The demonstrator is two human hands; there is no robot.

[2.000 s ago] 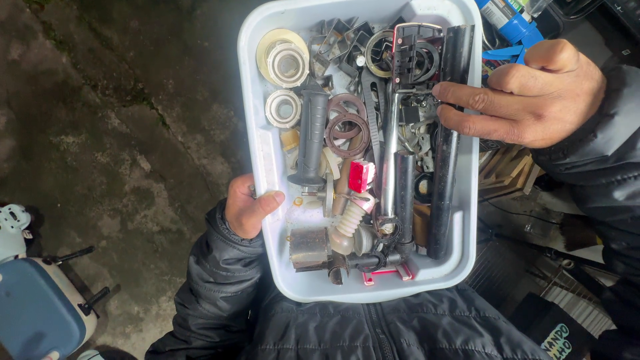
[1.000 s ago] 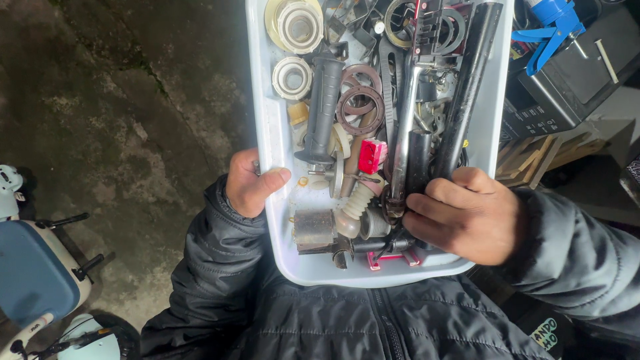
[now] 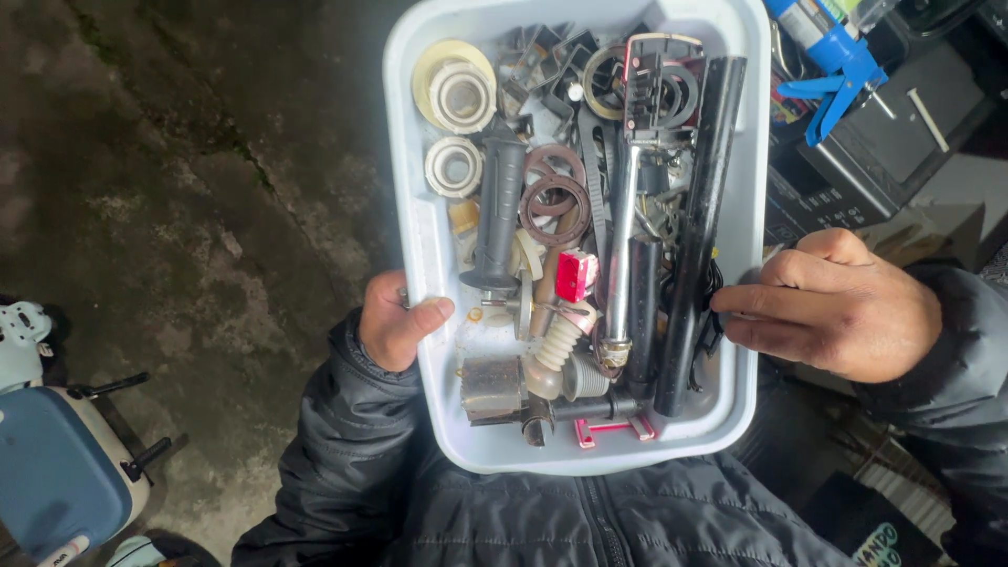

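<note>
My left hand grips the left rim of a white plastic tub, its thumb over the edge. My right hand reaches over the right rim, fingertips at thin black cables beside a long black tube; whether it pinches them I cannot tell. Left of the tube lies a chrome rod with a red-edged black bracket at its top. The tub also holds a black rubber grip, brown ring seals, a red block, a ribbed pale bellows and white-rimmed rings.
A blue caulking gun lies at the upper right by a black appliance. A blue and cream padded object stands at the lower left on a stained concrete floor.
My right hand has moved from the lower end of the chrome rod to the tub's right side. The rod and bracket now lie lower in view. My left hand stays on the rim.
</note>
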